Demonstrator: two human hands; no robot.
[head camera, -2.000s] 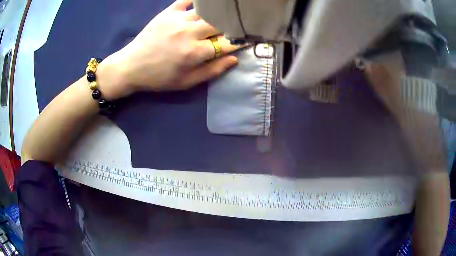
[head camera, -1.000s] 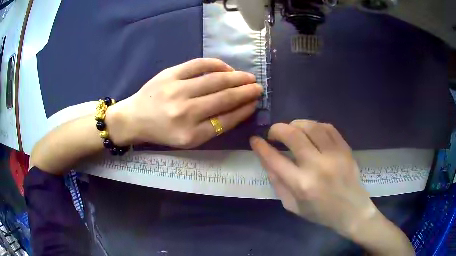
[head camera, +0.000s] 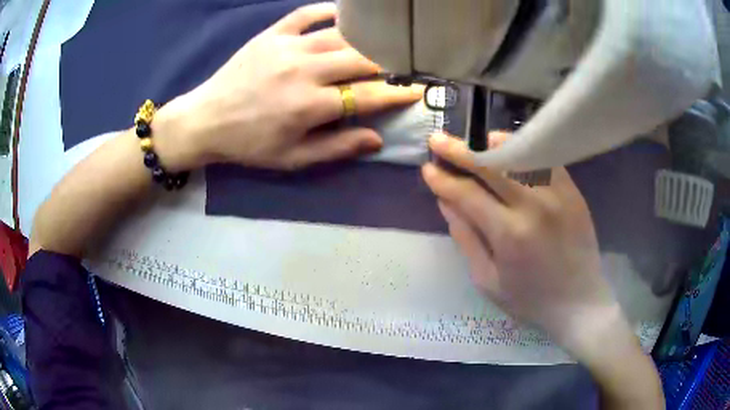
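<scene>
The dark navy garment front panel lies on the white machine table under the sewing machine head. The silver-grey pocket piece lies on it, partly covered by my left hand. My left hand lies flat with spread fingers on the panel and grey piece, its index fingertip beside the presser foot. My right hand is just below the foot, thumb and fingertips together at the stitched edge of the grey piece, pinching the cloth there. The needle tip cannot be made out.
The printed ruler scale runs along the table's curved front edge. Dark cloth hangs over the lap. A blue basket is at the lower right, and a red item is at the left edge. A ribbed whitish part shows at right.
The panel and grey piece have moved away from me under the machine. My left hand has moved up beside the foot. My right hand has moved up to the stitched edge. The machine head appears larger.
</scene>
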